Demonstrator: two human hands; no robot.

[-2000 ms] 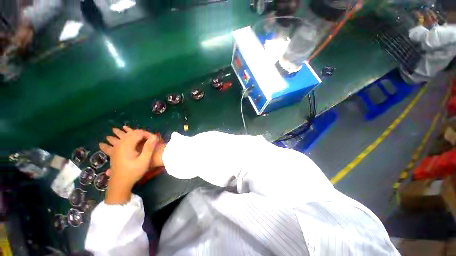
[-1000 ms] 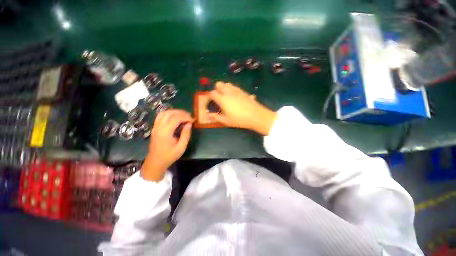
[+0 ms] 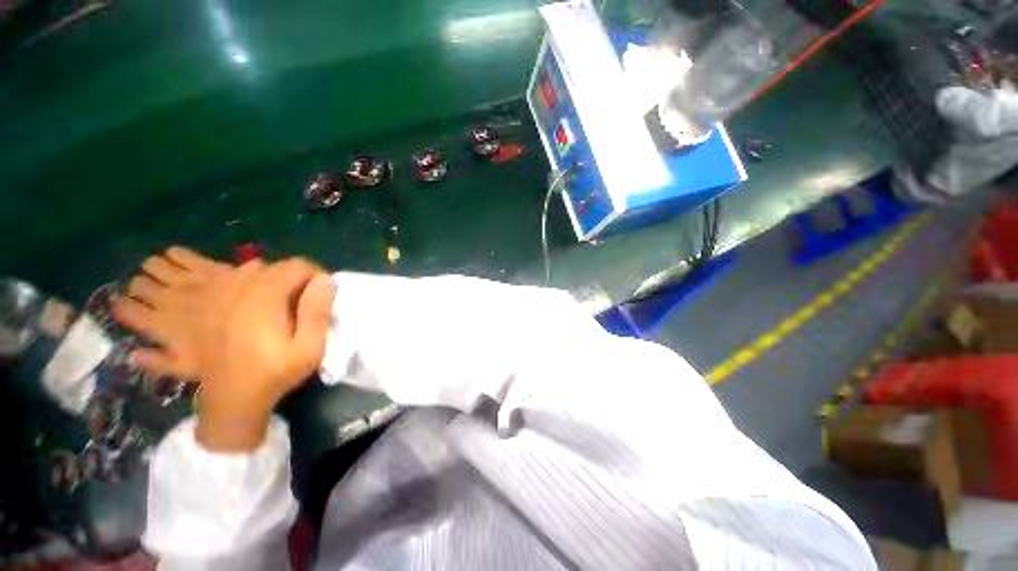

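Note:
My left hand (image 3: 248, 346) lies across my right wrist and the back of my right hand, its thumb side at the right cuff. Whether it grips the wrist is unclear. My right hand (image 3: 167, 299) reaches left from under it, fingers spread, nothing seen in it. Several dark round units with silver rims (image 3: 105, 415) lie left of and partly behind the hands. A row of similar units (image 3: 365, 170) lies farther up the bench. A small red part (image 3: 248, 253) shows just above my hands. The work pad is not visible.
A blue control unit (image 3: 659, 192) with a white top and a clear cylinder (image 3: 731, 67) stand right of the row. A thin dark tool (image 3: 393, 254) has a yellowish tip. A white wipe (image 3: 78, 363) and tan block (image 3: 54, 319) lie left. Another person's sleeve (image 3: 988, 115) shows upper right.
One second ago my hands were apart, with the right hand at the orange-red pad. Now they overlap, the left over the right. The view has turned, and the trays at left have left it.

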